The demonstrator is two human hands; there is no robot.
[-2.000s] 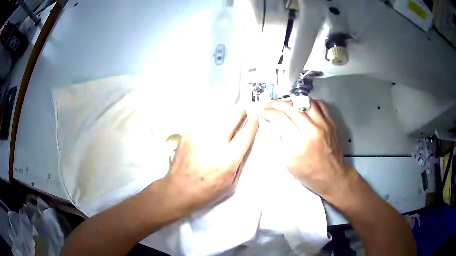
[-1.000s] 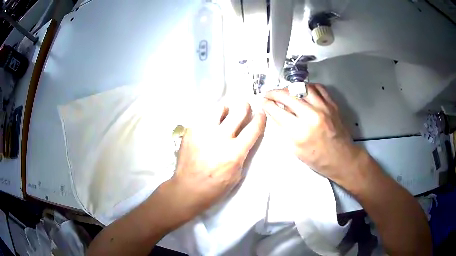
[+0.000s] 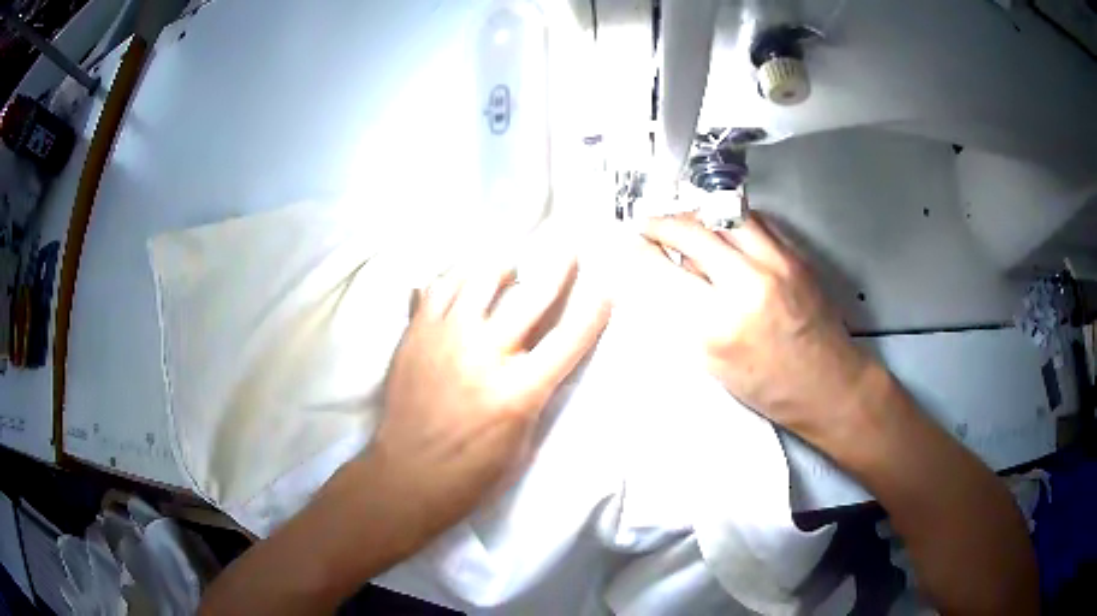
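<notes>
A white garment piece (image 3: 271, 349) lies over the machine table and hangs over its front edge, glaring under the lamp. My left hand (image 3: 481, 349) lies flat on it with fingers spread, left of and below the needle area. My right hand (image 3: 770, 313) is at the cloth just right of the presser foot (image 3: 626, 195), its thumb and index fingertips close together at the cloth edge. Glare hides what lies between them. The sewing machine head (image 3: 842, 72) stands above, with a dark metal part with a white knob (image 3: 722, 193) by my right fingers.
A long white lamp (image 3: 511, 120) hangs left of the needle. A ribbed dial (image 3: 784, 81) is on the head. A white fabric heap (image 3: 120, 560) is at lower left. Small tools (image 3: 30, 313) and a dark item (image 3: 36, 132) lie at far left. Something blue (image 3: 1071, 529) is at lower right.
My left hand has shifted left, away from the needle, and its fingers have spread over the cloth. My right hand stays near the foot. The view has shifted slightly.
</notes>
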